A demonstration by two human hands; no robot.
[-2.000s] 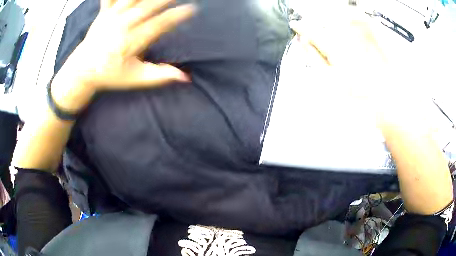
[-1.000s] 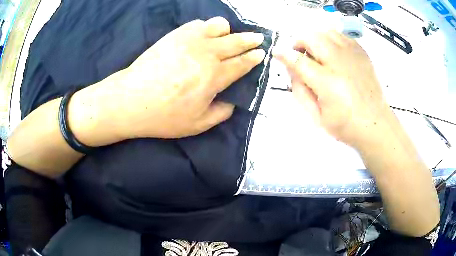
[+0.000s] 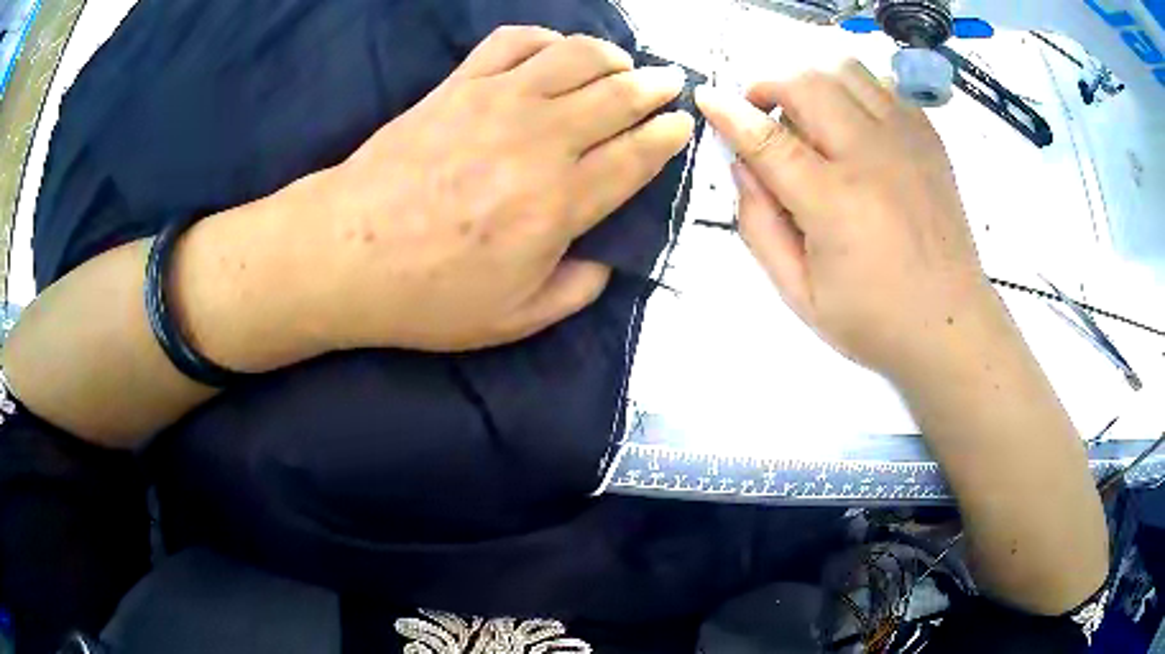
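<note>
A large dark navy garment piece [image 3: 319,447] with a thin whitish edge covers the left and middle of the white table and hangs over the lap. My left hand [image 3: 473,192] lies flat on top of it, fingers a little apart, fingertips near its right edge at top centre. My right hand [image 3: 856,205] is at the right of that edge, index fingertip touching the cloth edge beside my left fingertips. Its other fingers are curled over the table. Whether it pinches the cloth is not clear.
The white table [image 3: 792,383] has a ruler strip [image 3: 767,475] along its front edge. A round metal machine part [image 3: 920,64] and a dark slotted part [image 3: 1003,96] stand at upper right. Thin tweezers-like tools [image 3: 1092,332] lie at far right. Tangled threads [image 3: 882,594] hang below.
Since two seconds ago, both hands have come together at the cloth's right edge and the cloth has been spread on the table. In the last second the hands have barely moved.
</note>
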